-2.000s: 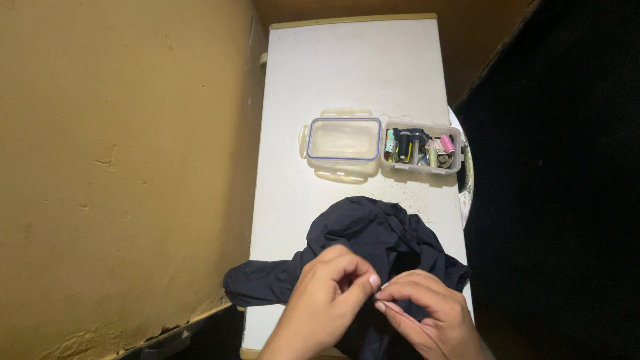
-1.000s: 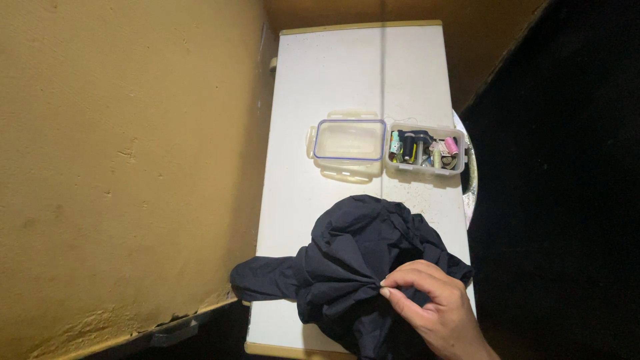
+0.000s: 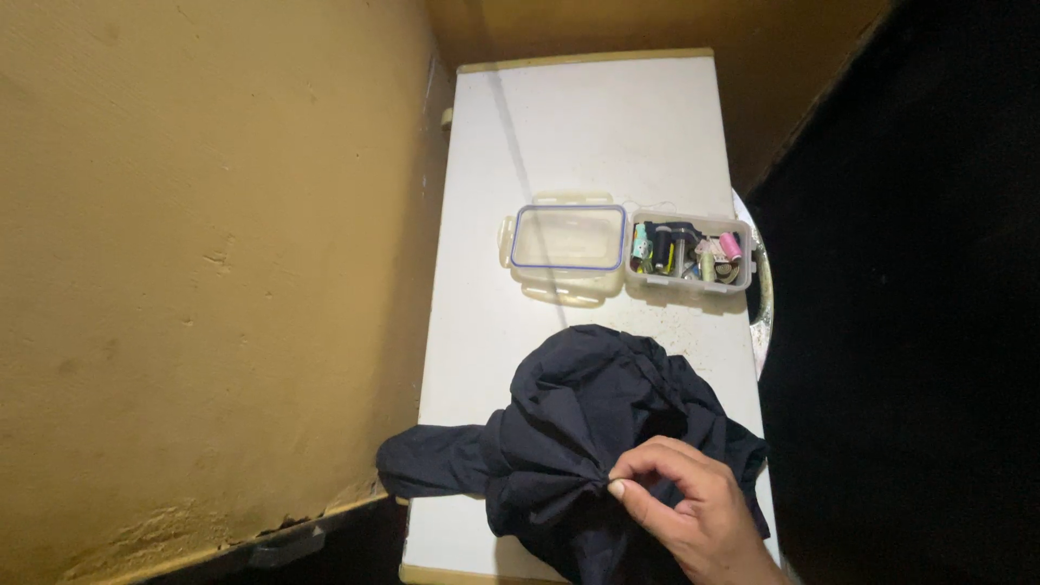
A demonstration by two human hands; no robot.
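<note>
A dark navy cloth garment (image 3: 569,406) lies bunched on the near part of the white table (image 3: 601,122), one narrow part stretching left over the table's edge. My right hand (image 3: 691,504) pinches a gathered point of this cloth between thumb and index finger, and folds fan out leftward from the pinch. Whether a needle or thread is also in the fingers cannot be told. My left hand is out of view. Beyond the cloth, a clear plastic box (image 3: 689,284) holds thread spools, among them a pink spool (image 3: 730,246), a black spool (image 3: 663,248) and a pale green spool (image 3: 707,266).
The box's clear lid (image 3: 569,237), with a blue seal, lies left of the box. A yellow wall (image 3: 219,260) borders the table on the left. Behind the table's right edge a round, pale rim (image 3: 764,301) shows. A thin shadow crosses the tabletop.
Two seconds ago both my hands were together at the cloth; my left hand has since left the view. My right hand keeps its pinch on the cloth. The shadow on the table has shifted.
</note>
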